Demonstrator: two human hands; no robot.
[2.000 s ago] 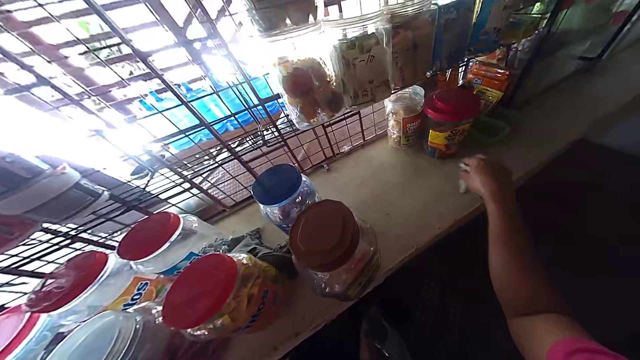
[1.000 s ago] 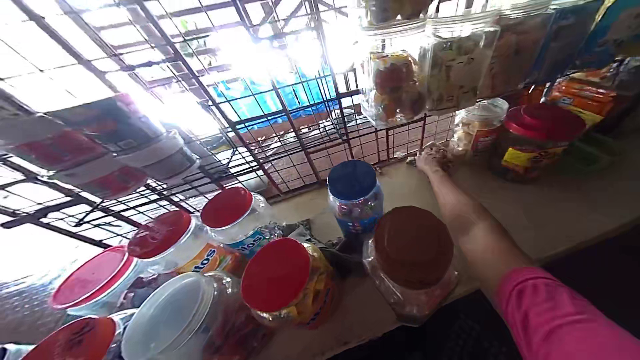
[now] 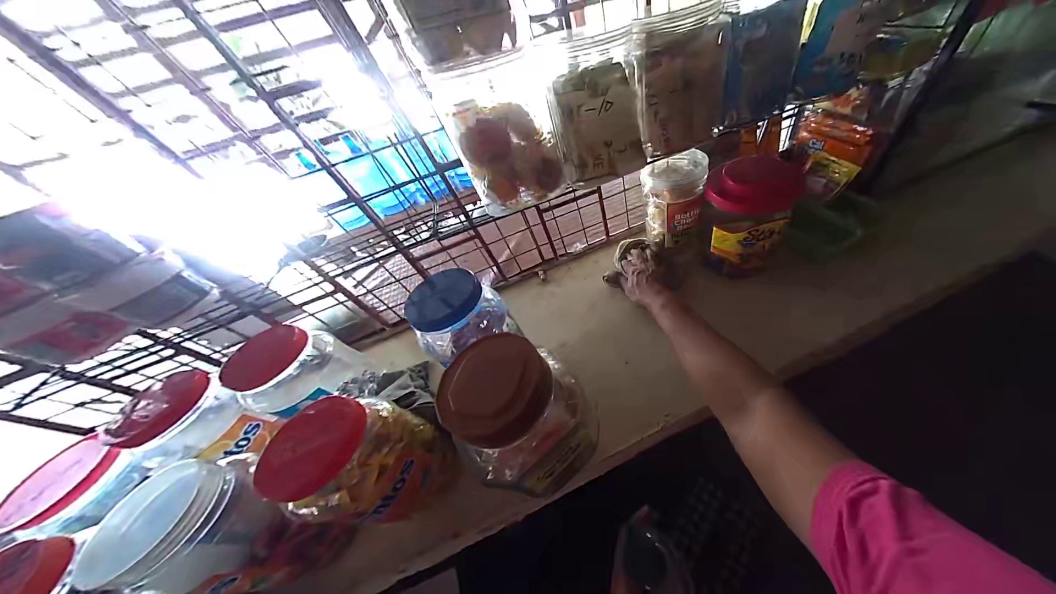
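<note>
My right hand [image 3: 642, 279] is shut on a crumpled cloth [image 3: 634, 254] and presses it on the counter [image 3: 577, 322], close to the wire grille. Just behind the hand stands a clear jar with a whitish lid [image 3: 675, 198]; a jar with a dark pink lid [image 3: 752, 216] is to its right. A blue-lidded jar [image 3: 450, 305] and a brown-lidded jar [image 3: 511, 412] stand left of the hand, apart from it. My left hand is not in view.
Red-lidded candy jars [image 3: 330, 454] and a white-lidded tub [image 3: 148, 524] crowd the counter's left end. Clear containers [image 3: 598, 120] hang on the wire grille [image 3: 553, 231] above the counter. A green tray [image 3: 833, 227] and orange packets [image 3: 833, 140] sit at the right.
From the counter's front side by the pink-lidded jar, my right hand moved left to the grille, and it now rests near the whitish-lidded jar. The view has swung about.
</note>
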